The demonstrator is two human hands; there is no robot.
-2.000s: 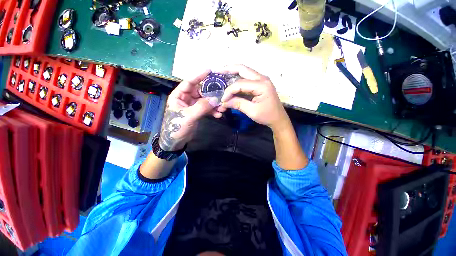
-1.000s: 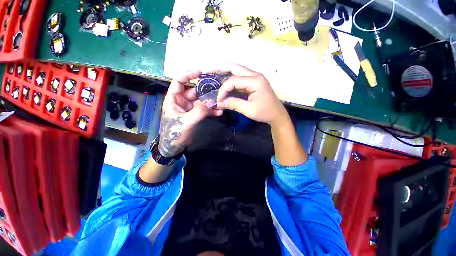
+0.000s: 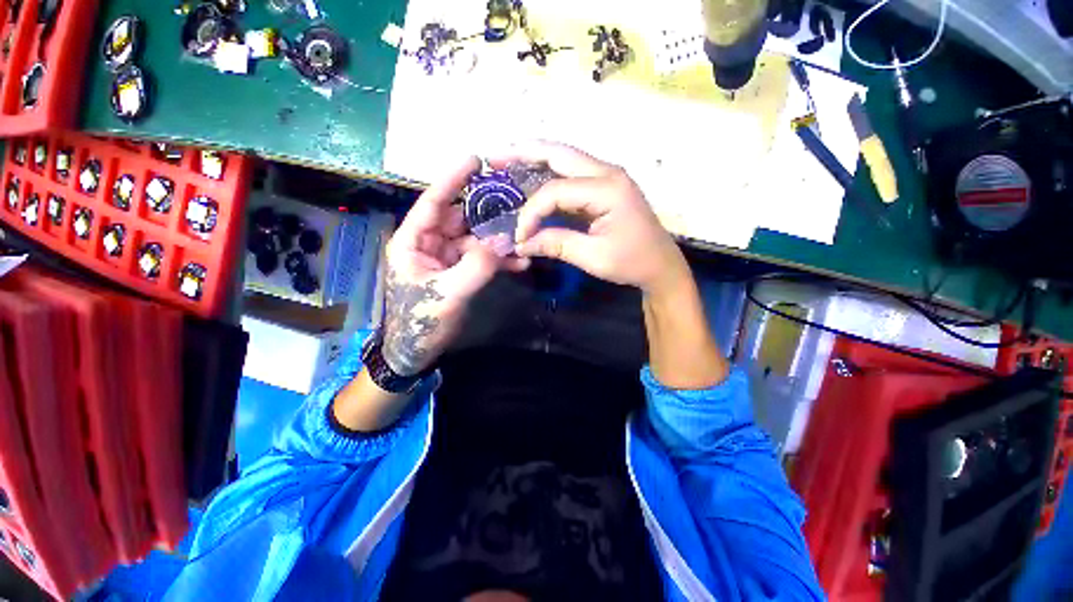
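Note:
A round dark watch case [image 3: 492, 202] with pale rings on its face is held above my lap at the bench's front edge. My left hand [image 3: 441, 241] grips it from the left side, thumb at its lower rim. My right hand [image 3: 600, 223] is at its right side, thumb and forefinger pinched on a small clear film [image 3: 499, 241] at the lower part of the face. The fingertips of both hands nearly meet there. The right fingers partly hide the case's right side.
Cream paper [image 3: 471, 118] on the green bench [image 3: 282, 118] bears small dark assemblies. A screwdriver [image 3: 732, 47] hangs above it. A yellow-handled tool [image 3: 875, 165] and fan [image 3: 992, 192] are right. Red trays [image 3: 106, 200] stand left, a black tray [image 3: 977, 494] lower right.
The hands stay at the case with only small finger shifts. The view has shifted slightly, moving the bench items a little in the picture.

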